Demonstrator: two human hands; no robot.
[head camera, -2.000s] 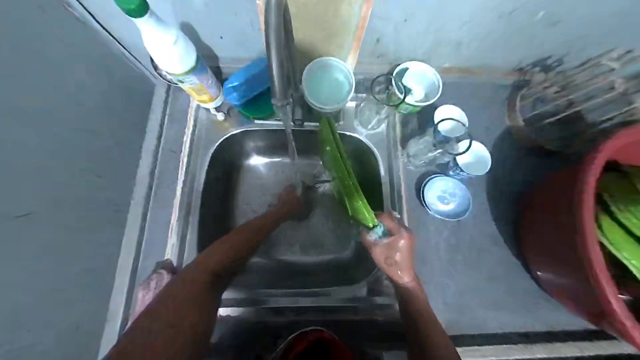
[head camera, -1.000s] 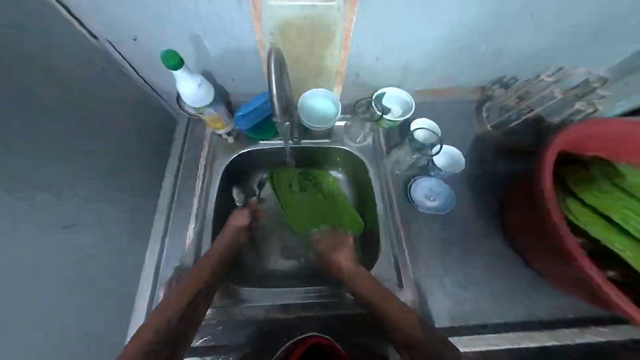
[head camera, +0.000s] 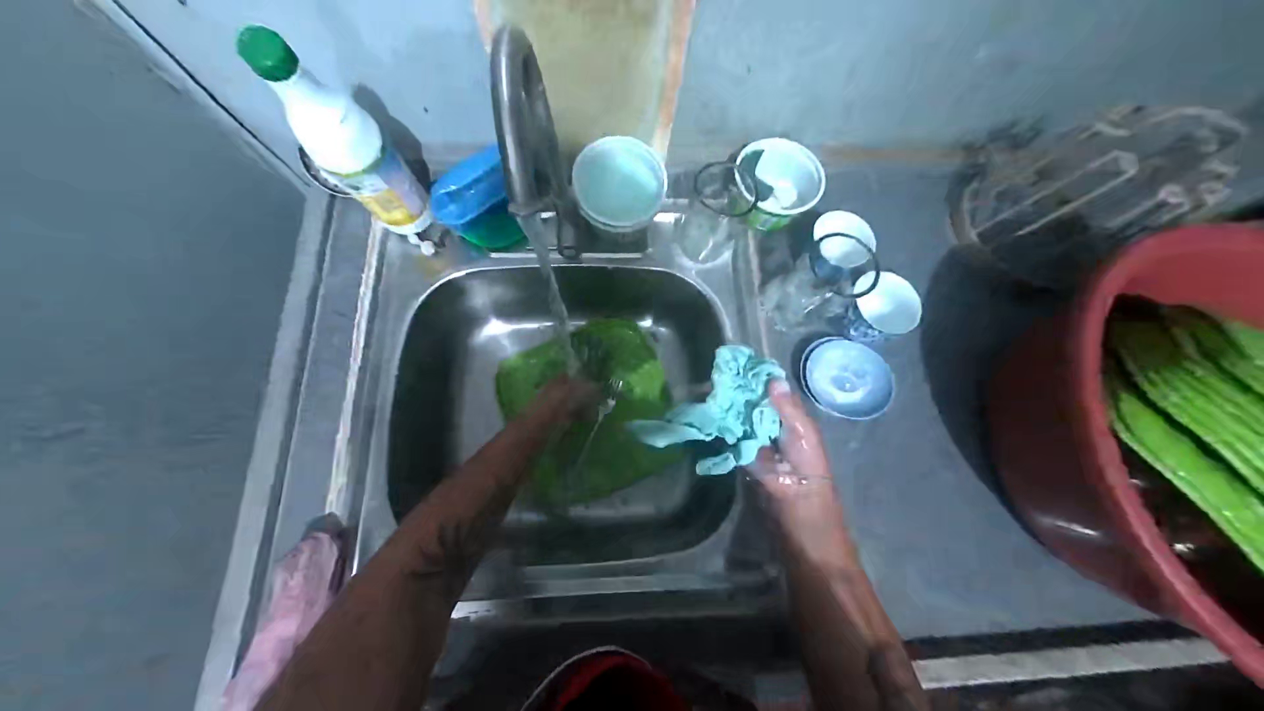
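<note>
A flat green leaf-like piece (head camera: 592, 479) lies in the steel sink (head camera: 444, 395), under water running from the curved faucet (head camera: 513, 109). My left hand (head camera: 571, 400), blurred, is over this piece in the stream; its fingers are too unclear to show any grip. Close beside its fingertips is a metal fork (head camera: 605, 405), tines toward the back. At the sink's right edge, my right hand (head camera: 795, 444) holds a crumpled, wet teal cloth (head camera: 736, 405), whose loose end hangs to the left.
Behind the sink are a white bottle with a green cap (head camera: 336, 128), a blue container (head camera: 469, 188) and a pale cup (head camera: 619, 183). Glass mugs, white cups (head camera: 889, 304) and small bowls (head camera: 849, 378) line the right side. A red tub (head camera: 1047, 434) holds long green pieces (head camera: 1195, 405); a wire rack (head camera: 1096, 183) stands behind.
The green piece, upright in my right hand two seconds ago, now lies flat in the sink. My right hand has moved right, off it, with the cloth in view. My left hand has moved right into the stream.
</note>
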